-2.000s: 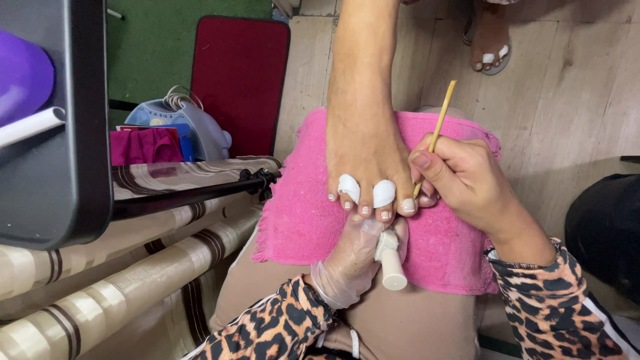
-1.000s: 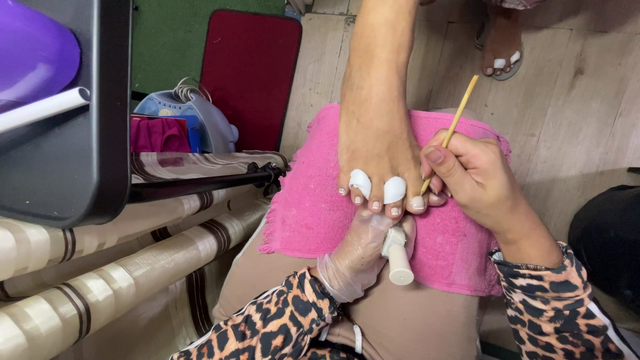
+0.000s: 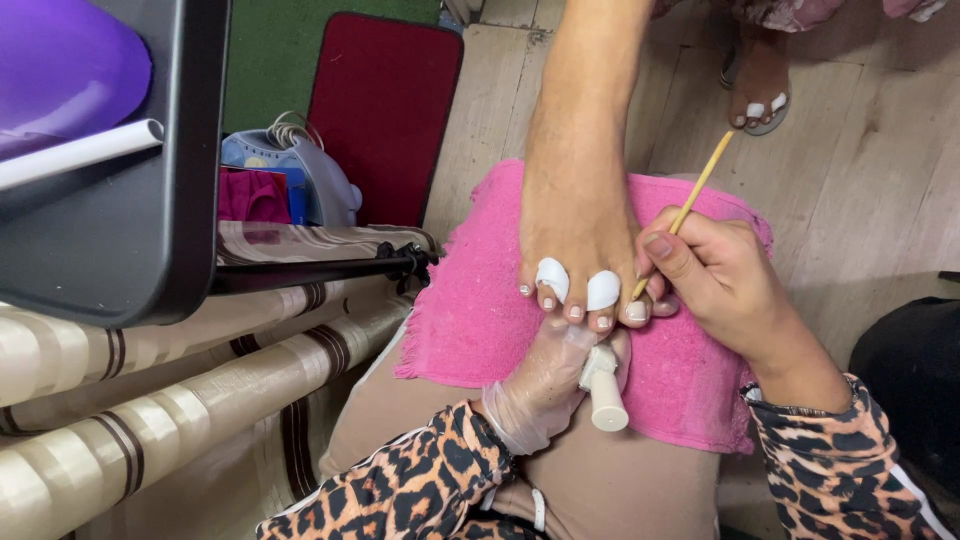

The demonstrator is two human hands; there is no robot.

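Note:
Another person's bare foot point(image 3: 577, 187) lies over a pink towel point(image 3: 472, 322) on my lap. White wraps point(image 3: 603, 290) sit between its toes, and the toenails have white tips. My right hand point(image 3: 720, 277) pinches a thin wooden cuticle stick point(image 3: 701, 180), its lower end touching the big toe beside the nail. My left hand point(image 3: 544, 367), in a clear glove, is under the toes, with a nail polish bottle point(image 3: 606, 390) held in it, its long pale cap pointing toward me. The left fingertips are partly hidden by the foot.
A black tray point(image 3: 150, 247) with a purple item point(image 3: 67, 67) and a white tube point(image 3: 82, 154) is at upper left. Below it hangs a striped curtain point(image 3: 187, 412). A blue-grey appliance point(image 3: 322, 172) stands near a red mat point(image 3: 382, 112). Another foot point(image 3: 759, 79) in a sandal rests at upper right.
The upper end of the stick has tilted a little further to the right since the earliest frame, while its lower end stays at the big toe. My left hand still holds the bottle.

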